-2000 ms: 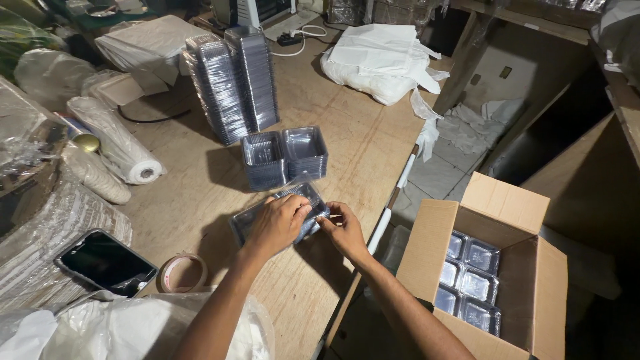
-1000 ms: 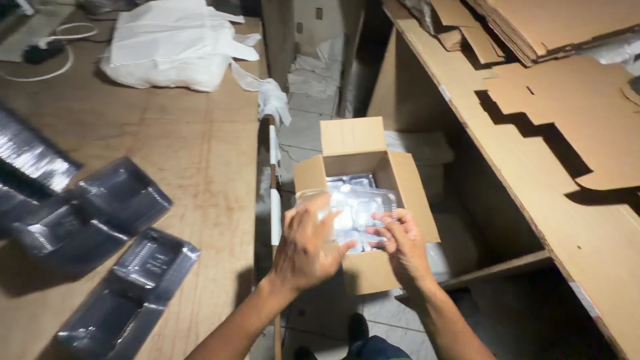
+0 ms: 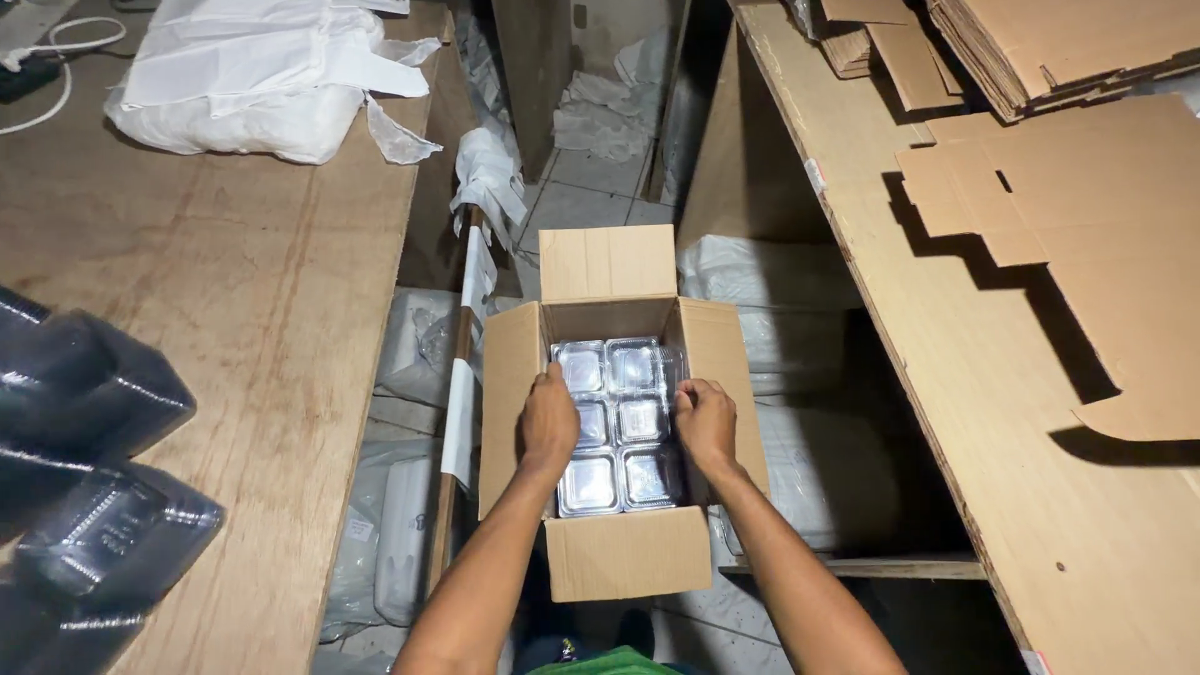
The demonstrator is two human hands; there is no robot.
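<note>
Below me stands an open cardboard box (image 3: 628, 561) with its flaps folded out. Clear plastic compartment trays (image 3: 641, 419) lie inside it in two columns. My left hand (image 3: 550, 419) reaches in at the left wall, its fingers at the trays' left edge. At the opposite side my right hand (image 3: 705, 422) has curled fingers near the trays' right edge; whether either hand grips a tray is hard to tell. Stacks of similar clear plastic trays (image 3: 117, 534) rest on the wooden table (image 3: 253, 375) at the left.
A white plastic bag bundle (image 3: 244, 80) lies at the left table's far end. Flattened cardboard boxes (image 3: 1116, 225) lie on the right wooden table (image 3: 900, 281). Wrapped white packages (image 3: 797, 459) sit beneath it. A rail with white wrapping (image 3: 459, 412) runs left of the box.
The view has swung right from the table to the box. My hands, working over a tray at the table and then holding one above the box, are now lowered inside it.
</note>
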